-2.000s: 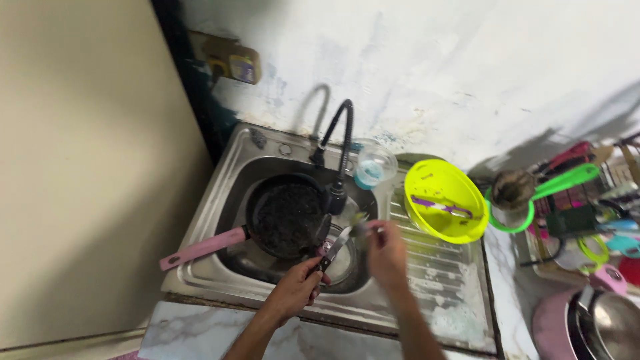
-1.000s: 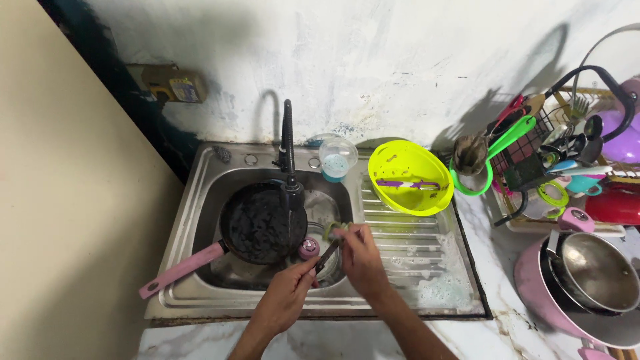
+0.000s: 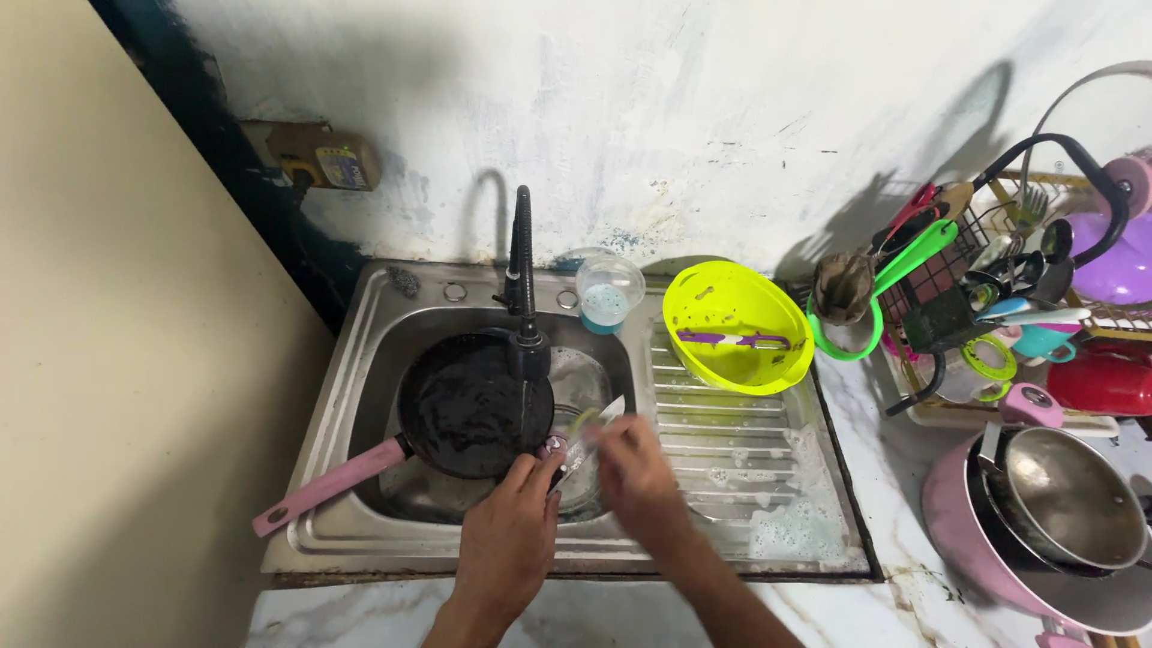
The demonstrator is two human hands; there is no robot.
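My left hand (image 3: 517, 508) grips the dark handle of a kitchen knife (image 3: 585, 443) over the right part of the sink basin; the blade points up and to the right. My right hand (image 3: 634, 472), blurred, is closed on a small greenish scrubbing pad (image 3: 587, 421) against the blade. Left of the hands, a black frying pan (image 3: 472, 405) with a pink handle holds water, and a thin stream falls into it from the black faucet (image 3: 529, 351). A pink-ended item (image 3: 553, 444) and a clear dish lie partly hidden behind my hands.
A clear tub of bluish suds (image 3: 605, 301) stands behind the basin. On the foamy drainboard (image 3: 720, 432) sits a yellow-green bowl (image 3: 742, 360) holding a purple peeler (image 3: 733, 339). Farther right are a green strainer (image 3: 846, 346), a crowded dish rack (image 3: 927, 315) and stacked pink pots (image 3: 954, 504). A steel-wool pad (image 3: 404, 282) lies back left.
The knife blade, pointing up and right two seconds ago and hard to make out one second ago, shows clearly again. Both hands stay together over the basin. The view has shifted.
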